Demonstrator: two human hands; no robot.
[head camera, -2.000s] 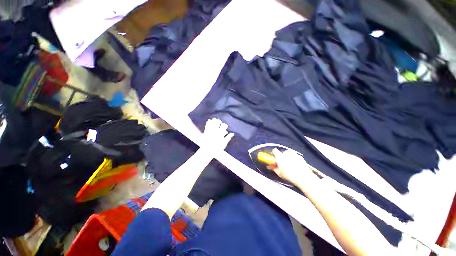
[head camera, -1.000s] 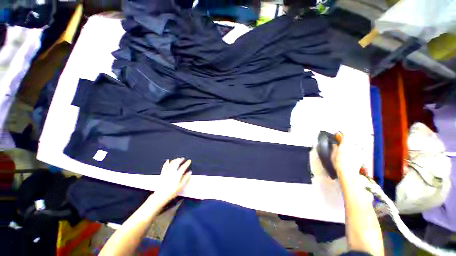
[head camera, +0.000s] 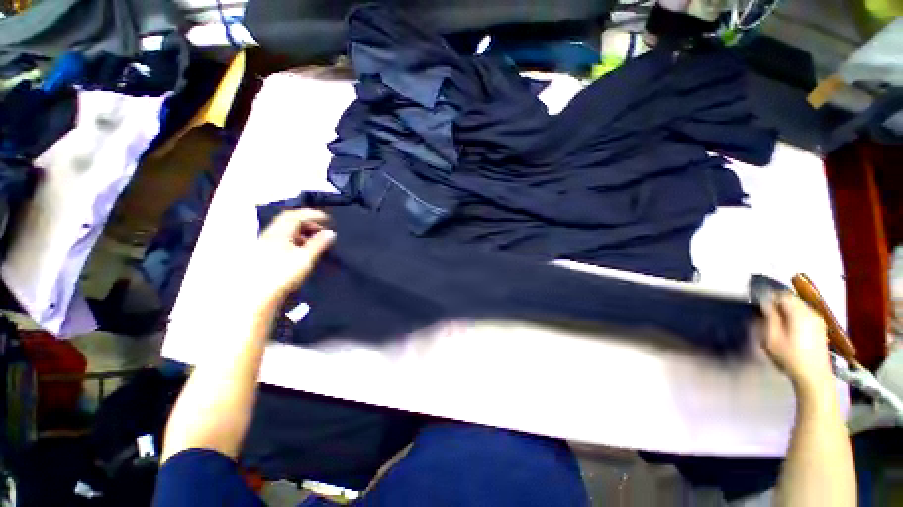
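A dark trouser piece stretches across the near half of the pale pressing table, blurred by motion. A small white label shows near its left, wide end. My left hand is at the upper left of that end, fingers curled on the cloth. My right hand grips the narrow right end, which is blurred. The steam iron, with an orange-brown handle, stands at the table's right end just beyond my right hand. Its white hose runs off to the right.
A crumpled heap of dark trousers lies along the far side of the table. Dark cloth hangs below the near left edge. Lilac-white cloth lies at the left. A red-brown upright surface stands beyond the right edge.
My right hand has let go of the iron and taken the trouser piece's narrow end. My left hand has moved from the near edge to the wide end. The cloth has shifted.
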